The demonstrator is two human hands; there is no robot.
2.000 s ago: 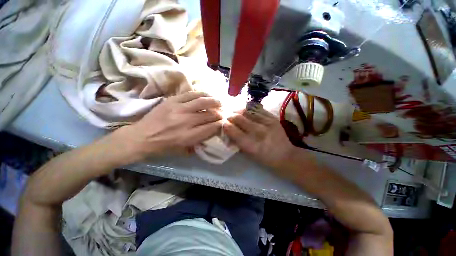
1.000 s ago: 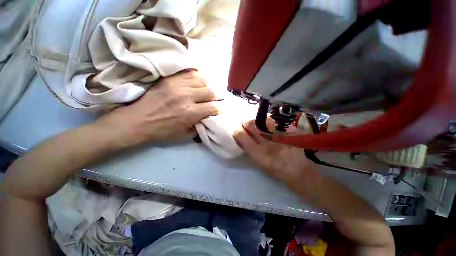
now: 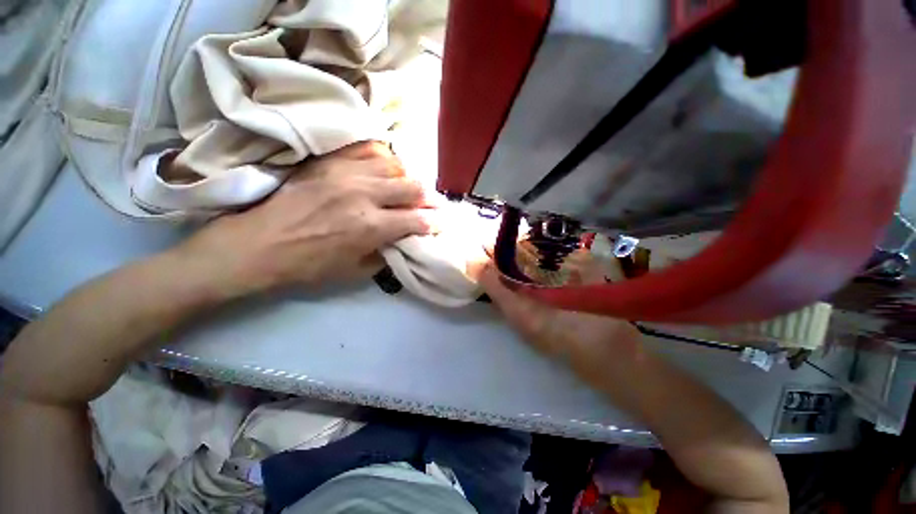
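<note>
A beige garment (image 3: 271,95) lies crumpled on the machine table, left of the sewing machine head. Its folded edge (image 3: 437,269) runs between my hands under the bright lamp. My left hand (image 3: 347,213) lies palm down on the cloth, with its fingertips pressing it beside the glare. My right hand (image 3: 542,301) is at the other end of the fold, partly hidden by the machine's red curved bar, with fingertips at the cloth. The machine head (image 3: 623,120) with its red cover looms large and hides the needle.
The white table's speckled edge (image 3: 331,390) curves across below my forearms. More beige cloth (image 3: 171,442) hangs at my lap. A dark cord with a white tag (image 3: 755,357) lies at the right. A cream ribbed dial (image 3: 798,326) shows beyond the red bar. Yellow and purple items are below the table.
The view has shifted closer, so the red machine head looms larger and hides the red-handled scissors. My hands have moved slightly apart, showing more of the folded cloth.
</note>
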